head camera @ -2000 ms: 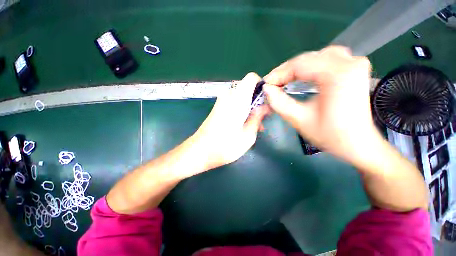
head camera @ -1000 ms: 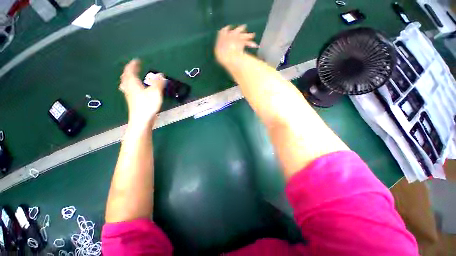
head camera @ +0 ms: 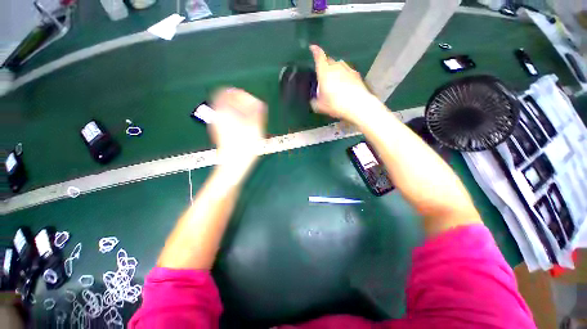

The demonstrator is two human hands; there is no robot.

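Note:
My left hand [head camera: 238, 125] is blurred, above the belt beside a black phone housing [head camera: 203, 113] with a white area; its fingers cannot be made out. My right hand [head camera: 338, 88] is over the belt, fingers pointing up and left, against a dark, blurred oblong [head camera: 297, 83] that looks like a phone housing in its grip. Another black phone housing [head camera: 371, 168] with a white screen area lies on the green bench by my right forearm. A thin white-blue stick [head camera: 335, 200] lies on the bench in front of me.
More housings lie on the belt [head camera: 100, 141], with a small white ring [head camera: 134, 130]. Housings and a heap of white rings [head camera: 122, 283] are at lower left. A pale rail [head camera: 296, 138] separates belt and bench. A grey post [head camera: 412, 48], black fan [head camera: 472, 114] and parts tray [head camera: 534, 173] are right.
The view has shifted. My left hand has moved right along the belt. My right hand is now against a dark oblong. The bench housing and stick now show uncovered.

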